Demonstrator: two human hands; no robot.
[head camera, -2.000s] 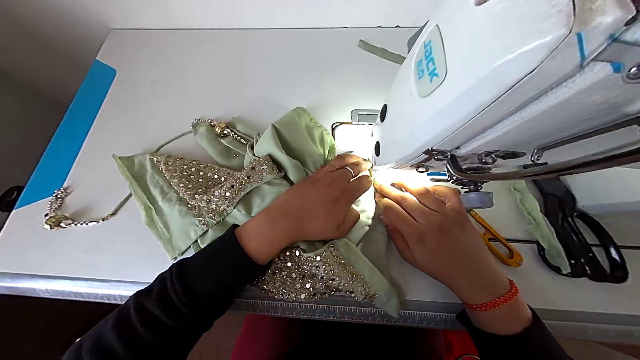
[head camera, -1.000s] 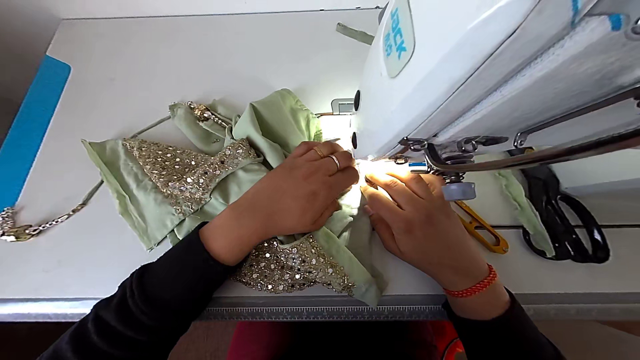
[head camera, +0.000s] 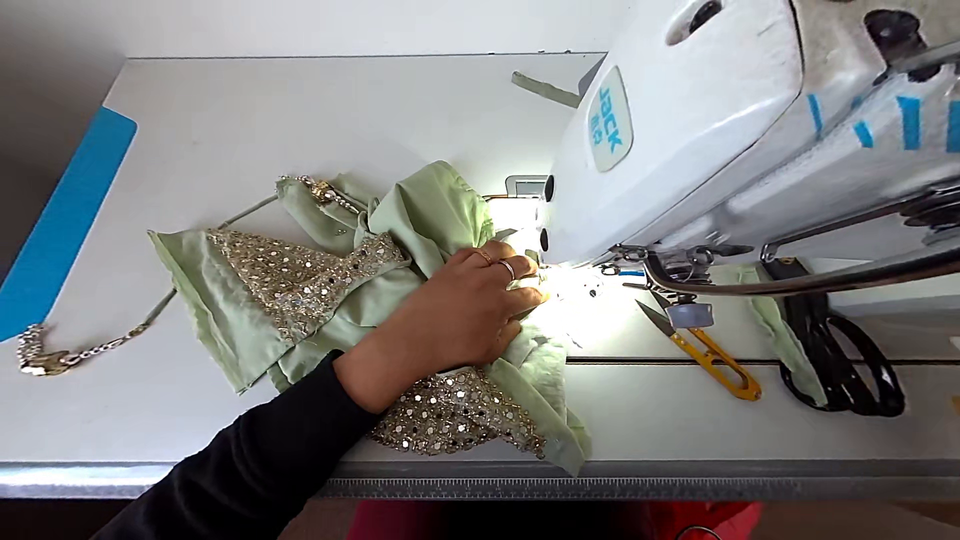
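My left hand, with two rings on it, presses and grips pale green fabric close to the needle area of a white Jack sewing machine. The needle and presser foot are lost in the lamp's glare. Sequined panels in gold and silver lie on the garment, one left of the hand and one below it. From the garment a thin green cord runs left to a beaded end piece. My right hand is out of view.
Yellow-handled thread snips lie open right of the needle area. Farther right are black-handled scissors with a green fabric strip against them. A small green scrap lies behind the machine head. A ruler tape runs along the table's front edge.
My right hand, earlier at the fabric beside the needle area, has let go and left the view. My left hand remains on the fabric. The snips now show more fully.
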